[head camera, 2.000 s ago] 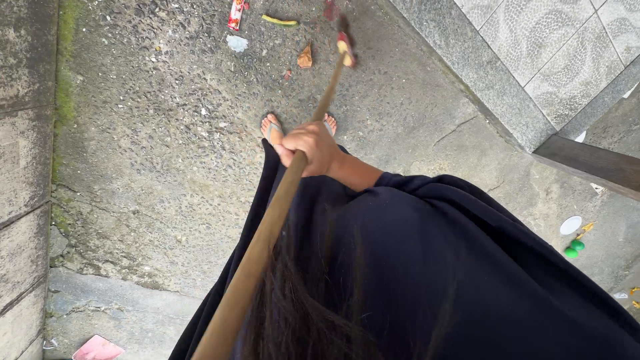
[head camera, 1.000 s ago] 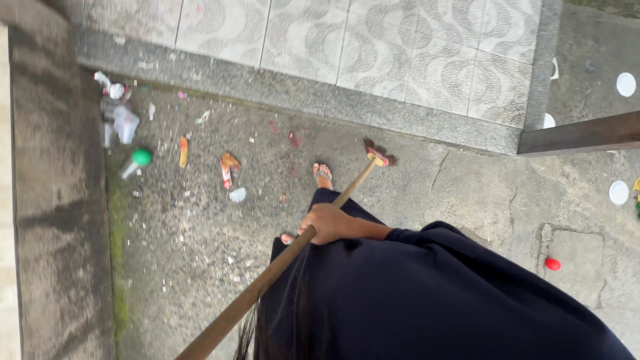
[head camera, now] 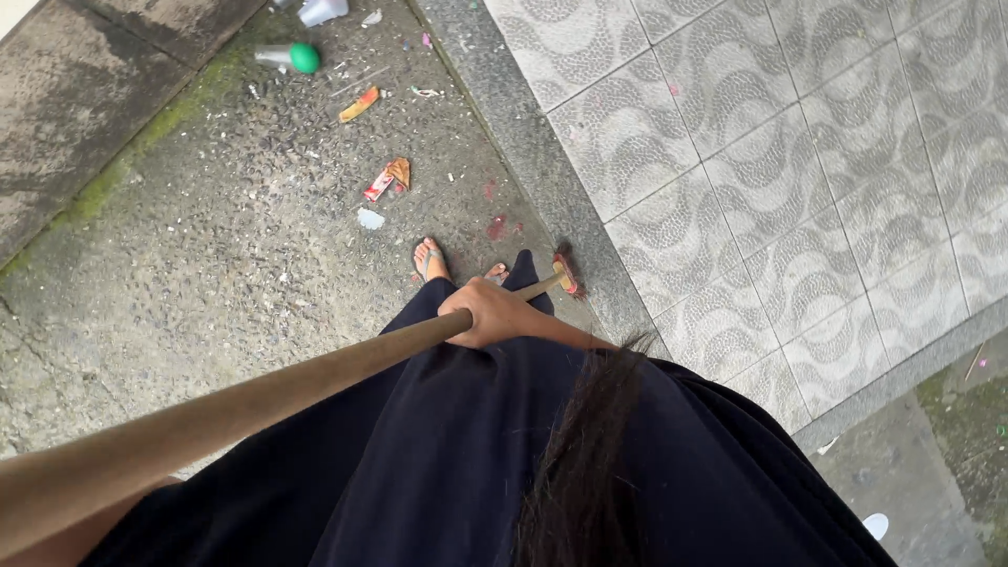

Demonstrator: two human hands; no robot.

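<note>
My right hand [head camera: 490, 313] is closed around the wooden handle [head camera: 236, 405] of a broom, in front of my dark skirt. The broom head [head camera: 565, 272], with dark reddish bristles, rests by the granite curb, to the right of my sandalled feet. Part of my left arm shows at the lower left under the handle; the left hand itself is out of the picture. Beyond my feet lie a red and white wrapper [head camera: 379, 183], a brown scrap [head camera: 400, 172], a flattened whitish piece [head camera: 370, 219] and a yellow-orange strip [head camera: 360, 104].
A green balloon [head camera: 305, 57] touches a clear plastic cup [head camera: 272, 56] near the mossy wall base, with another plastic cup [head camera: 323, 9] farther up. The granite curb [head camera: 543, 150] borders patterned tiles [head camera: 756, 181] on the right. A white disc [head camera: 876, 525] lies at lower right.
The view has turned and shifted strongly. My right hand keeps hold of the broom handle. The broom head, on the concrete a second ago, is now at the curb.
</note>
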